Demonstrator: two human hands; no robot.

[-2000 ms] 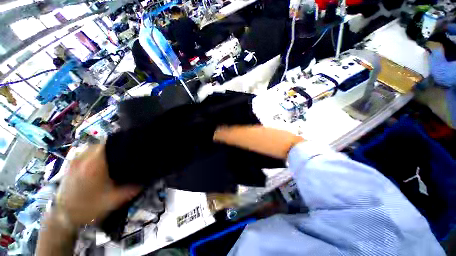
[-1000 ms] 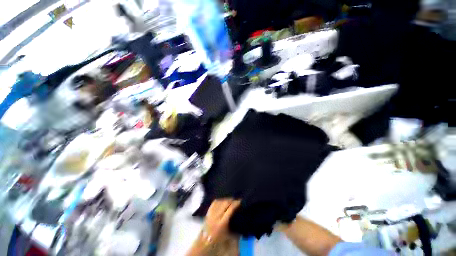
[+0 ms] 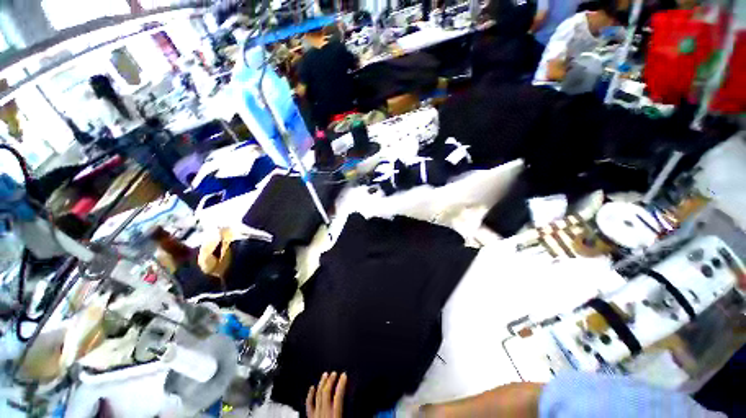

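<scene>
A black fabric heap (image 3: 380, 302) lies on the white machine table (image 3: 483, 326), left of the sewing machine. My left hand (image 3: 327, 397) shows only its fingers at the bottom edge, resting flat on the heap's lower left part. My right forearm (image 3: 491, 403) reaches in from the right along the bottom edge; the hand itself is cut off or hidden. The white sewing machine (image 3: 654, 302) with two black bands stands on the right.
Black bundles with white ties (image 3: 421, 171) lie behind the table. A metal pole (image 3: 315, 200) stands behind the heap. Another machine and clutter (image 3: 164, 347) are at the left. A person in a white top (image 3: 568, 49) and one in black (image 3: 327, 77) are at the back. Red cloth (image 3: 679, 57) hangs at upper right.
The black fabric has gone from being held up in front of the machine to lying on the table's left part. My hands have moved down to the bottom edge. The view has shifted.
</scene>
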